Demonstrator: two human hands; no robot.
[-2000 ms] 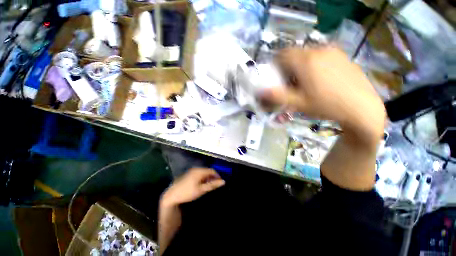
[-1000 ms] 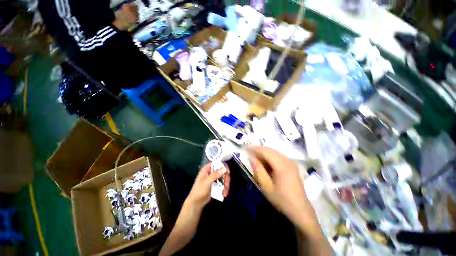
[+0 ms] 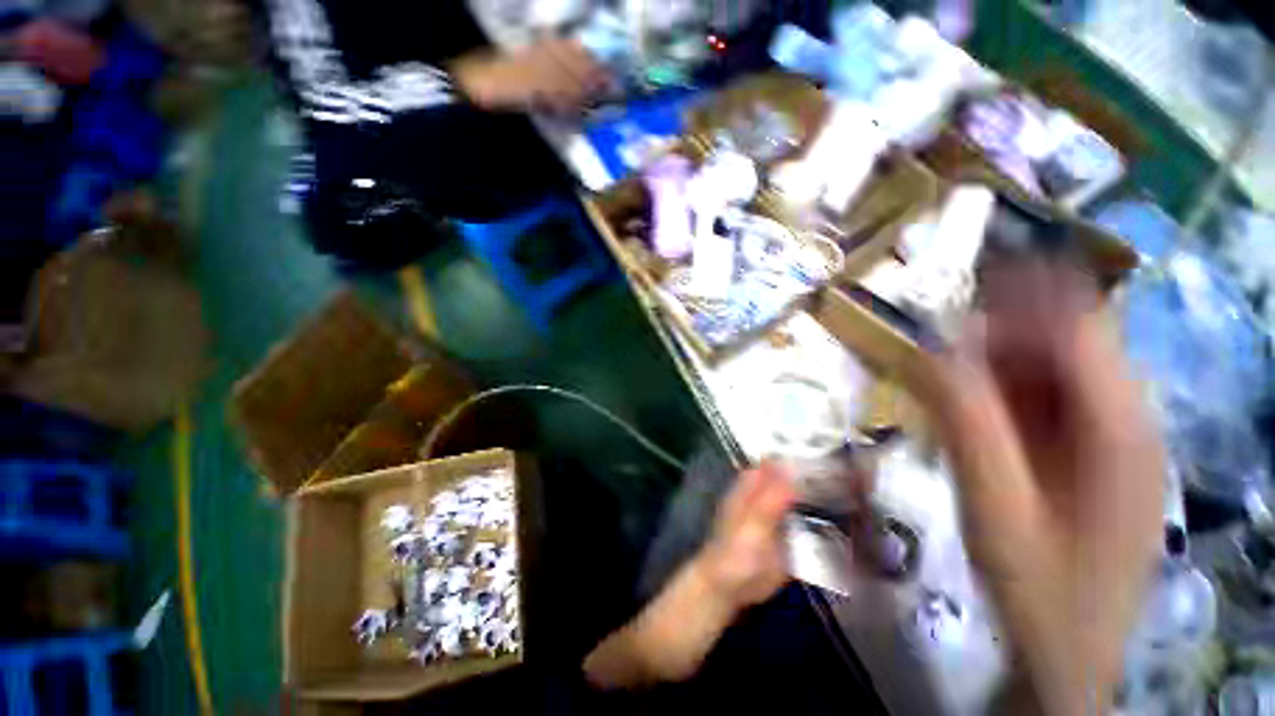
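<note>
My left hand [image 3: 727,560] is blurred at the bench's front edge, its fingers bunched. A white piece [image 3: 818,553] shows beside its fingertips; whether the hand holds it is unclear. A pale ring-shaped part [image 3: 804,413] shows just above, over the bench. My right hand [image 3: 1056,434] is raised over the bench at the right, strongly blurred. Its fingers point up towards the carton of white parts, and whether it holds anything cannot be told.
Open cartons with white and lilac fan parts [image 3: 671,210] stand along the bench. A floor carton [image 3: 315,595] holds small white-and-dark parts. A cable arcs from it to the bench. Another person's hand [image 3: 538,77] is at the top, near a blue stool [image 3: 538,259]. Bluish plastic film lies at right.
The view has swung left. The white fan seen clearly in my left hand a second ago is no longer distinct. My right hand has moved away from my left, up over the bench.
</note>
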